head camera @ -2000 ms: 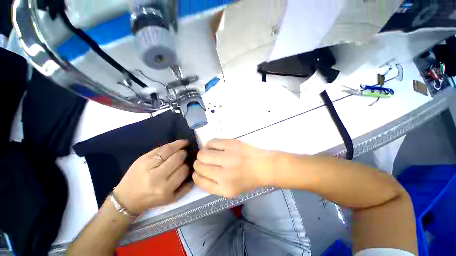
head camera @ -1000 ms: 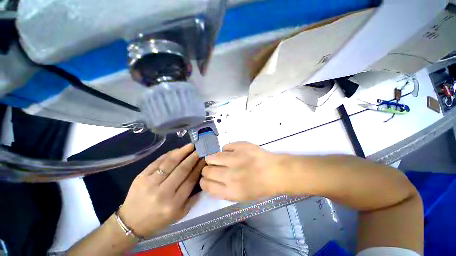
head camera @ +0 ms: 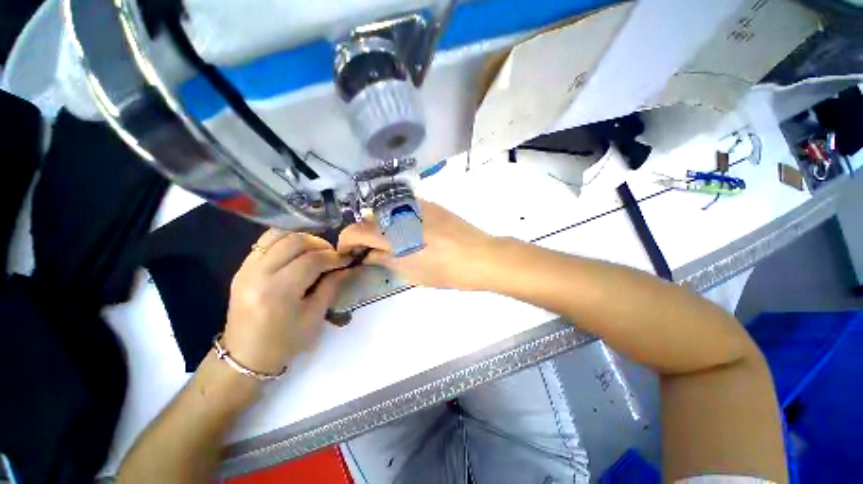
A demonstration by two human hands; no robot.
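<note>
A black cloth piece (head camera: 194, 269) lies on the white bed, left of the needle area of the sewing machine (head camera: 284, 71). My left hand (head camera: 279, 293) grips the cloth's edge between thumb and fingers, just below the machine head. My right hand (head camera: 431, 246) is at the needle area, partly behind the grey-blue block (head camera: 405, 230), its fingertips pinching the same dark edge beside my left fingers. The needle tip is hidden. A metal plate (head camera: 378, 286) shows in the bed below my hands.
Black cloth piles (head camera: 85, 208) lie at the left. A black strip (head camera: 645, 232) lies toward the right table edge. Thread snips (head camera: 710, 182) and a small tool tray (head camera: 821, 151) are further right. Paper sheets (head camera: 539, 85) hang on the machine. A ruled strip (head camera: 454, 376) runs along the front edge.
The view has shifted back from the closer one. Both hands have moved up to the needle area, and the cloth has left the metal plate uncovered. My right hand is now behind the grey-blue block.
</note>
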